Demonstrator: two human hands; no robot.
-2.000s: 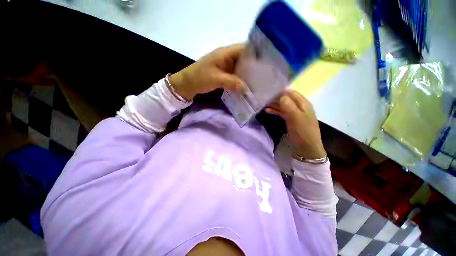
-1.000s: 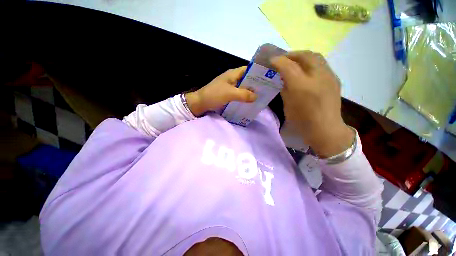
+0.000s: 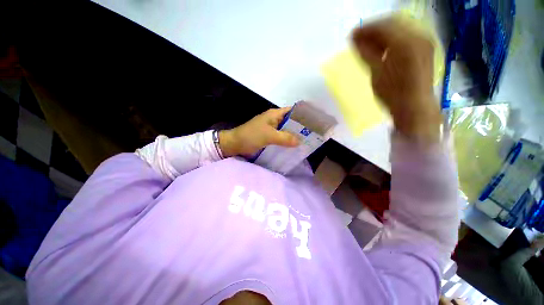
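My left hand holds a white retail box with blue edges over my lap, with the thumb on its printed face. The box is tilted, and its pale end flap shows at the upper right end. My right hand is raised over the yellow sheet on the white table. This hand is blurred and its fingers are curled. I cannot tell whether anything is between the fingertips.
The white table has a dark edge in front of me. Blue-edged boxes lie at the upper right. A glossy bagged yellow sheet and more blue-and-white boxes lie at the right. The floor is checkered.
My right hand has left the box's open end and moved up and away over the yellow sheet. My left hand still holds the box, now slightly lower in view.
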